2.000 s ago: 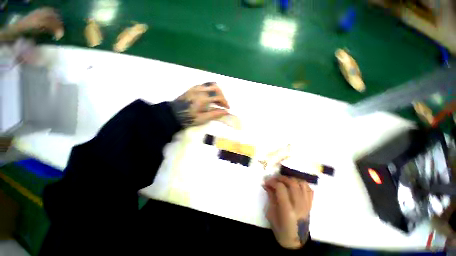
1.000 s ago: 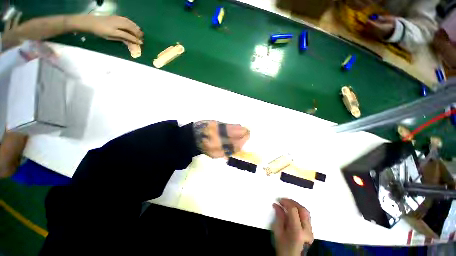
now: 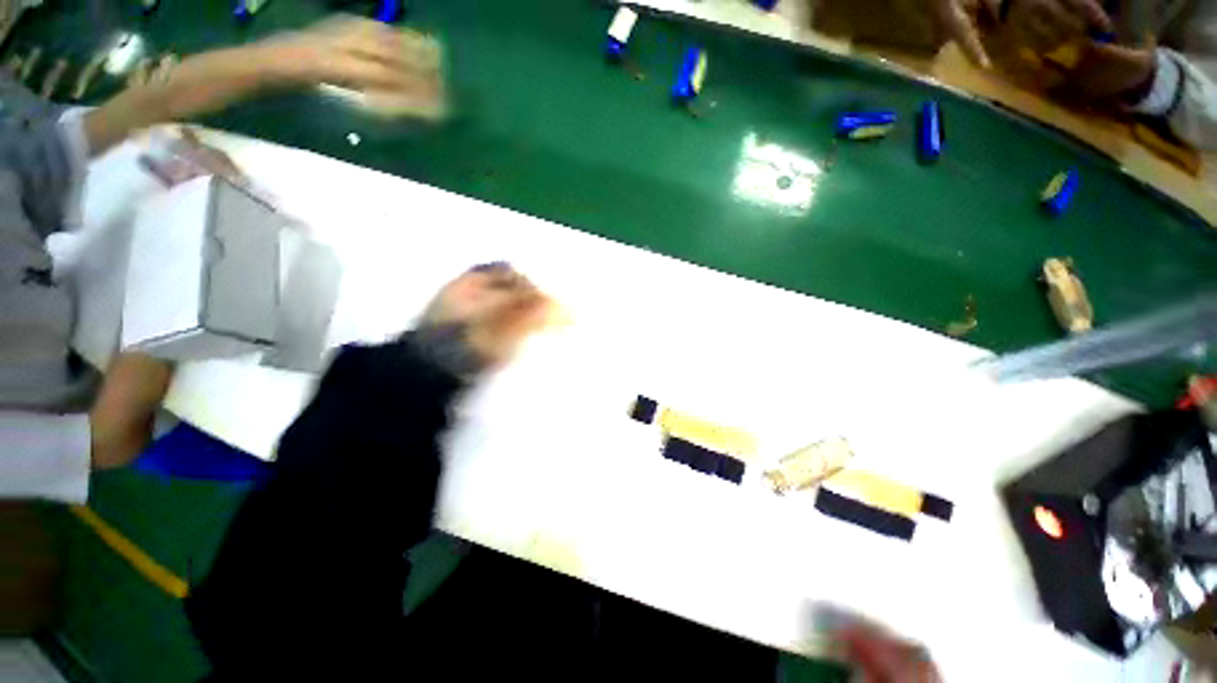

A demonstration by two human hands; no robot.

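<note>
My left hand (image 3: pixel 491 318) is blurred above the white table, left of the fixtures. A pale tan patch shows at its fingertips; I cannot tell whether it is a held part. My right hand (image 3: pixel 878 648) is small, blurred and partly cut off at the bottom edge, and its grip is unclear. A yellow-gold strip (image 3: pixel 709 431) lies against a black block (image 3: pixel 703 460) with a small black square (image 3: pixel 645 408) at its left end. A second yellow-gold strip (image 3: pixel 869 491) lies against a black bar (image 3: pixel 865 514). A loose tan workpiece (image 3: pixel 810 464) lies between them, tilted.
A black feeder (image 3: pixel 1068 547) with a red light stands at right, below a slanting metal post (image 3: pixel 1108 340). A white carton (image 3: pixel 200 274) stands at left beside another person. The green belt (image 3: pixel 534 134) carries blue battery packs (image 3: pixel 930 132) and a tan workpiece (image 3: pixel 1066 295).
My left hand has moved left, away from the left fixture, uncovering its strip and small square. My right hand has moved down towards the picture's edge. The other person's hand has moved along the belt.
</note>
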